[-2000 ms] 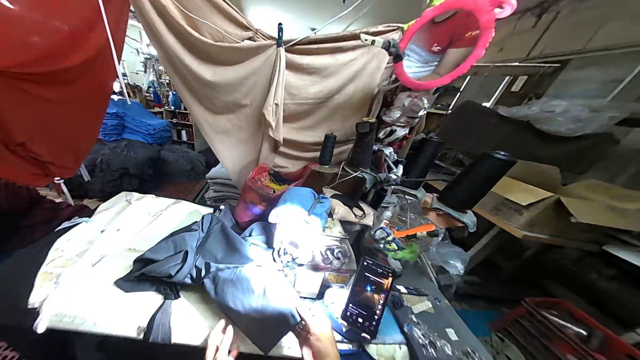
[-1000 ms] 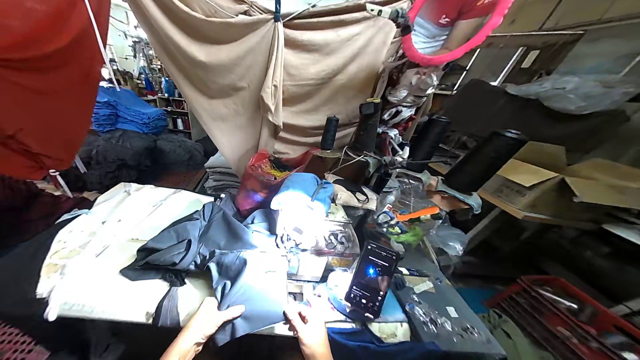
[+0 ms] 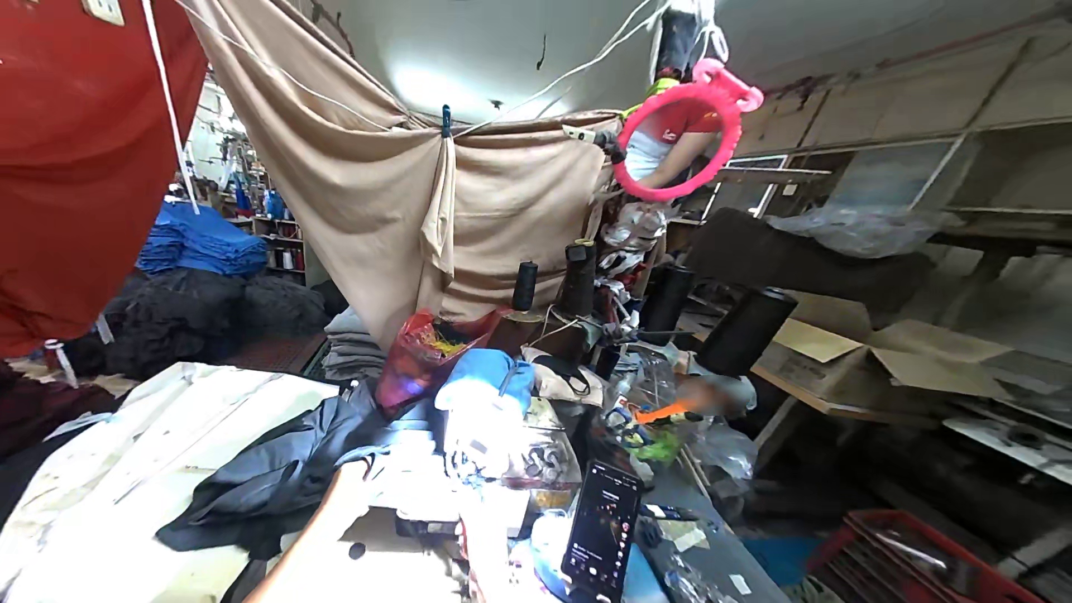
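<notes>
Dark grey fabric [image 3: 276, 469] lies bunched on the pale cloth [image 3: 126, 469] covering the table. My left hand [image 3: 356, 481] reaches forward to the fabric's right part; its fingers are partly lost in glare, so its hold is unclear. My right forearm [image 3: 486, 544] rises at the bottom centre toward the brightly lit sewing machine [image 3: 481, 435], which has a blue cloth [image 3: 490, 377] over its top. The right hand itself is washed out by the light. A smartphone [image 3: 601, 532] with a lit screen stands tilted just right of that forearm.
A red plastic bag [image 3: 419, 360] and black thread cones [image 3: 524, 286] stand behind the machine. A pink-framed mirror [image 3: 678, 142] reflects a person. At right are open cardboard boxes [image 3: 821, 360] and a red crate [image 3: 913, 561]. Beige cloth [image 3: 360, 193] hangs behind; folded blue fabric [image 3: 201, 239] is at left.
Both hands have moved forward from the table's near edge toward the machine. The dark fabric's flat panel, earlier between the hands, no longer shows at the near edge.
</notes>
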